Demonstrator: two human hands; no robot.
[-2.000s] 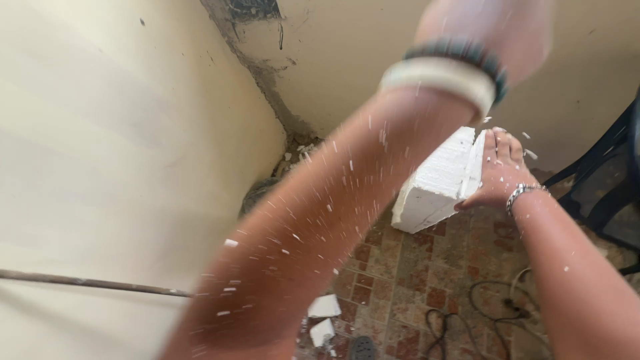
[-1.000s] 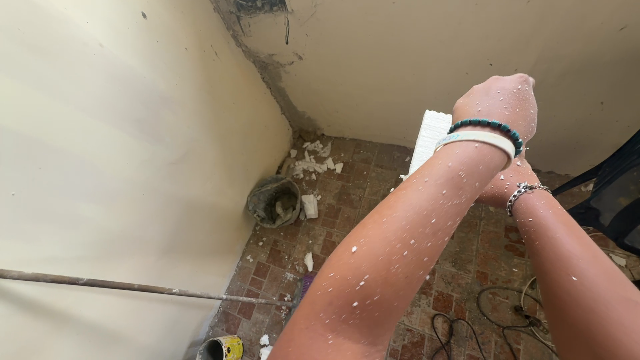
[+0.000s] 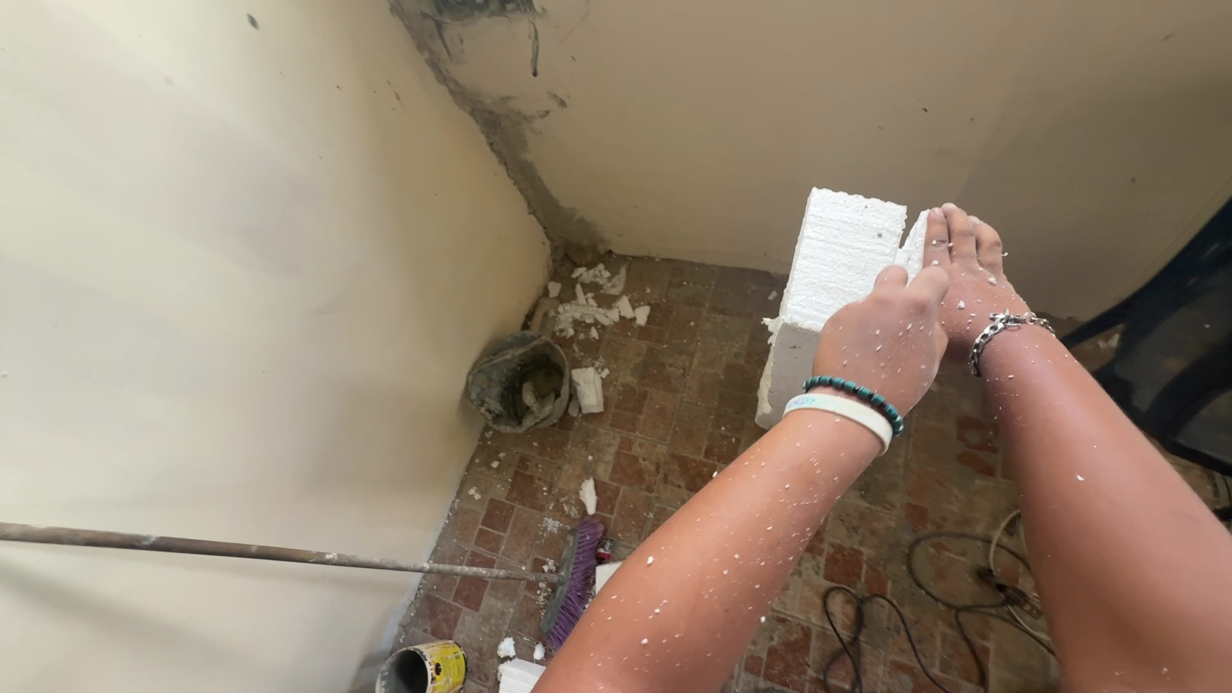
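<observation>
A white foam block (image 3: 847, 260), apparently polystyrene, stands tilted in front of me, with a narrow slit near its right side. My right hand (image 3: 972, 274), with a silver chain at the wrist, lies along the thin right-hand part of the block, fingers extended against it. My left hand (image 3: 881, 337), wearing a dark beaded bracelet and a white band, is curled in front of the block, close beside my right hand. Any object inside its fingers is hidden. White crumbs cling to both arms.
A dirty bucket (image 3: 520, 382) stands by the wall corner near foam scraps (image 3: 592, 306). A purple-bristled broom (image 3: 576, 582) has its handle along the left. A yellow-labelled can (image 3: 423, 667) is below. Cables (image 3: 914, 602) and a dark chair-like object (image 3: 1179, 361) are at right.
My left hand has moved down from above the block to its near side. The right hand stays at the block's right side. More of the block's top shows than a second ago.
</observation>
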